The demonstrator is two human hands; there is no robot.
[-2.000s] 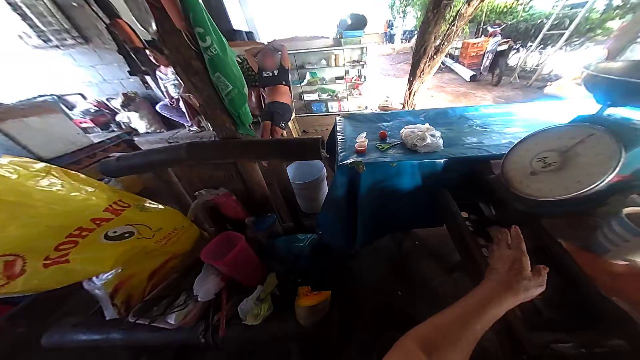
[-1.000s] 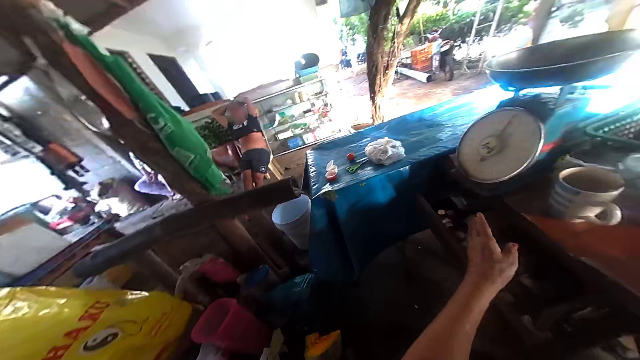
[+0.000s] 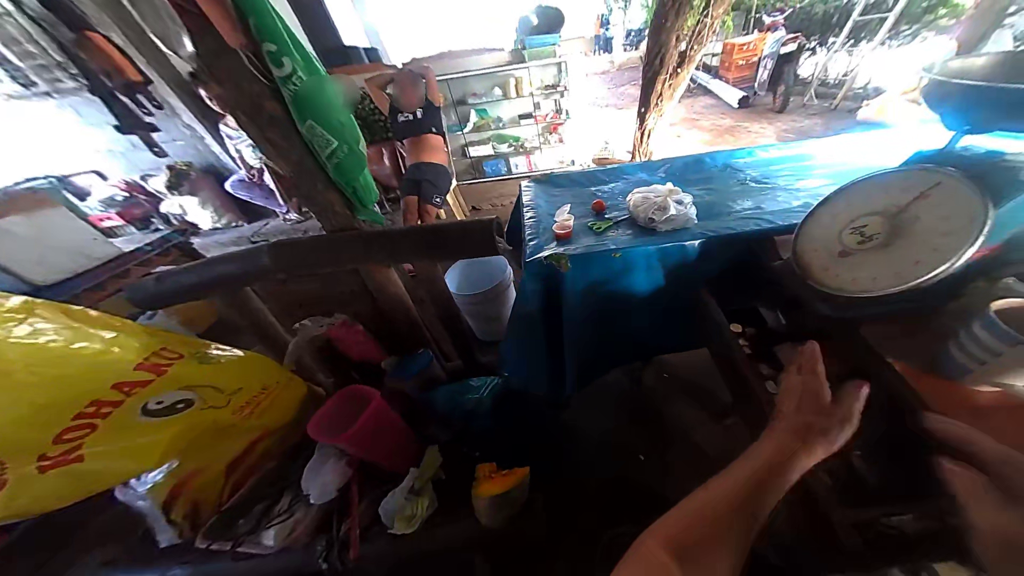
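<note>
My left hand (image 3: 816, 404) is over a dark wooden drawer (image 3: 860, 352), its fingers beside several coins (image 3: 744, 336) in the tray; whether it holds anything cannot be told. At the right edge my right hand (image 3: 972, 460) is blurred and partly cut off, near the drawer's right side, its fingers stretched out. A round dial scale (image 3: 892, 232) with a wide metal pan (image 3: 976, 92) stands behind the drawer. A striped mug (image 3: 988, 344) is to the right. On the blue-covered table (image 3: 720, 180) lie a knotted white plastic bag (image 3: 662, 208), green-handled scissors (image 3: 604, 226), a tomato (image 3: 598, 206) and a small cup of red contents (image 3: 563, 227).
To the left are a yellow printed sack (image 3: 144, 408), a pink plastic container (image 3: 364, 424), a cut piece of squash (image 3: 500, 492) and a white bucket (image 3: 482, 296). A dark wooden rail (image 3: 320, 260) crosses beside a post. Beyond it a person (image 3: 420, 144) stands near shelves (image 3: 508, 120).
My right hand has come into view at the right edge, near the drawer. My left hand remains over the drawer. The view has swung and tilted.
</note>
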